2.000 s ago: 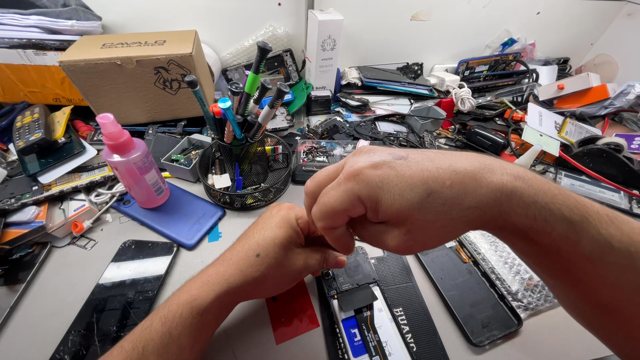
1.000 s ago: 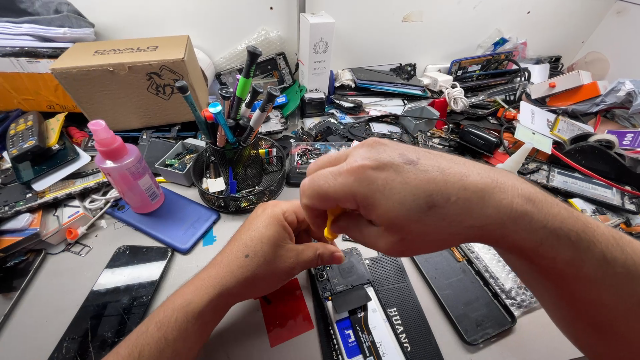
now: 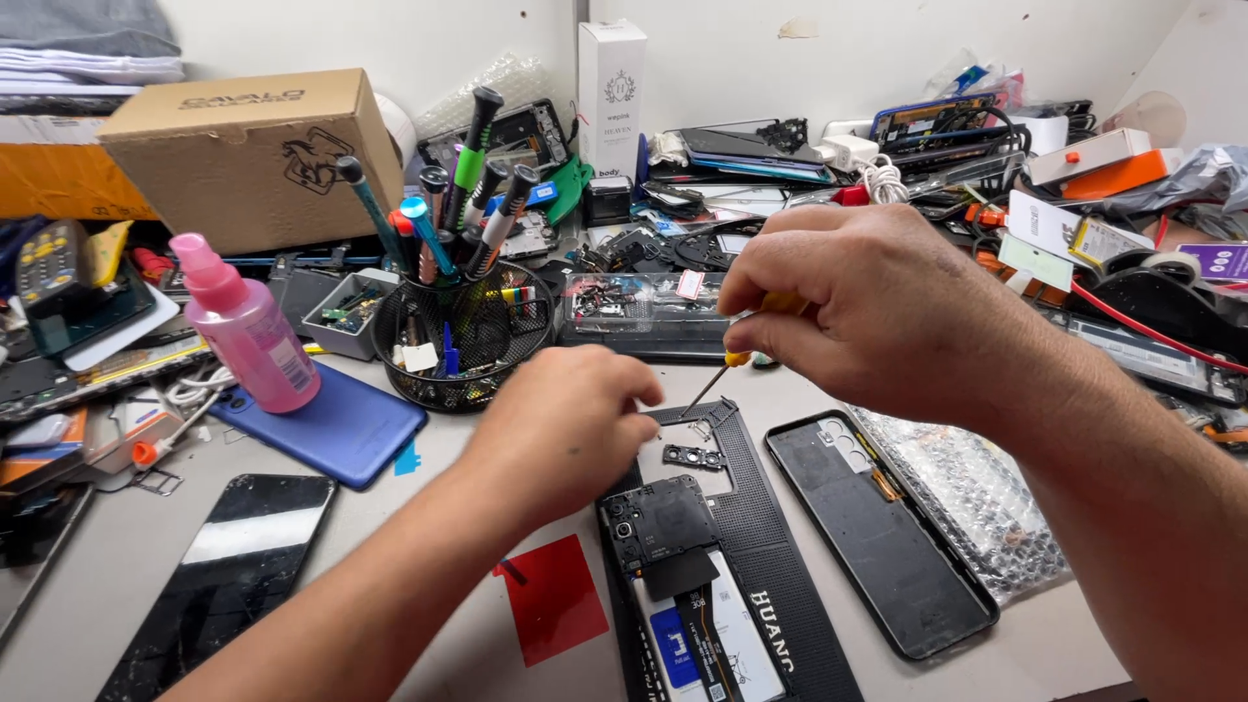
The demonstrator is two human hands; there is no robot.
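Observation:
My right hand (image 3: 838, 302) grips a small yellow-handled screwdriver (image 3: 738, 359), its thin shaft slanting down to the top end of a black perforated work mat (image 3: 780, 556). Small metal bits and a black camera-lens frame (image 3: 693, 456) lie near that end. An opened smartphone (image 3: 663, 526) rests on the mat, its black upper cover, flex cable and battery exposed. Left of the screwdriver tip, my left hand (image 3: 570, 419) hovers with thumb and forefinger a little apart; nothing shows between them. A detached phone back cover (image 3: 882, 536) lies to the right of the mat.
A mesh tool holder (image 3: 463, 336), a pink spray bottle (image 3: 249, 327) and a blue phone (image 3: 366, 424) stand or lie left. A cracked phone (image 3: 229, 575) and red film (image 3: 556, 600) are nearer. Bubble wrap (image 3: 960, 487) lies right; piled phone parts and cables line the back.
My hands were close together over the top of the phone and are now apart. The right has moved up and right with the screwdriver, the left to the left. The lens frame is now visible.

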